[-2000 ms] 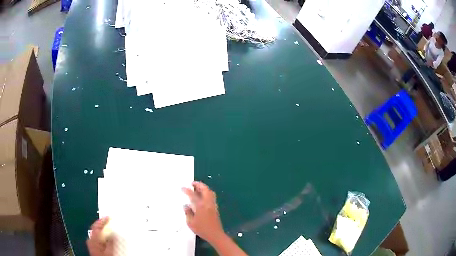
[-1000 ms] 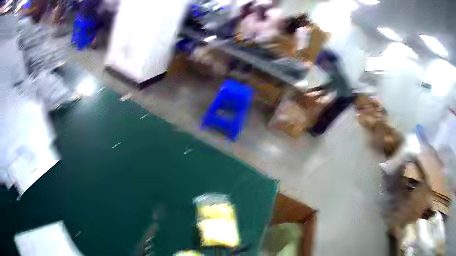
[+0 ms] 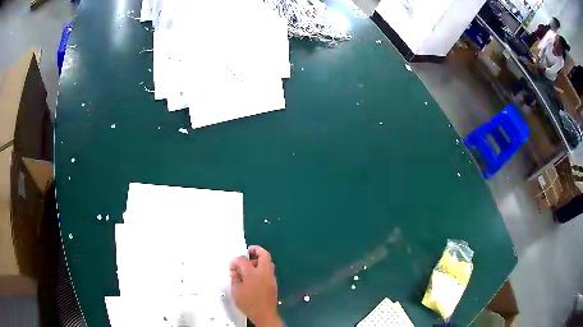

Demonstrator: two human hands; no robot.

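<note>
Several flat white square panels [image 3: 185,236] lie overlapping at the lower left, with small dark dots on the lower part. My right hand [image 3: 256,287] is at their right edge, its fingers curled over the edge; whether it grips a panel or a small piece is unclear. My left hand is out of the picture. A cream dotted sheet [image 3: 387,315] is cut off by the bottom edge. A clear bag with yellow contents [image 3: 449,281] lies at the lower right.
The dark green table [image 3: 345,166] holds more white panels [image 3: 220,60] and tangled white leads [image 3: 313,22] at the back. Small white scraps dot its top. A brown carton [image 3: 25,121] stands at the left, a blue stool [image 3: 498,140] and seated people at the right.
The view swung right, blurred, and is back over the table. My left hand, earlier at the panels' left side, is gone from view. Another panel edge now shows at the lower left.
</note>
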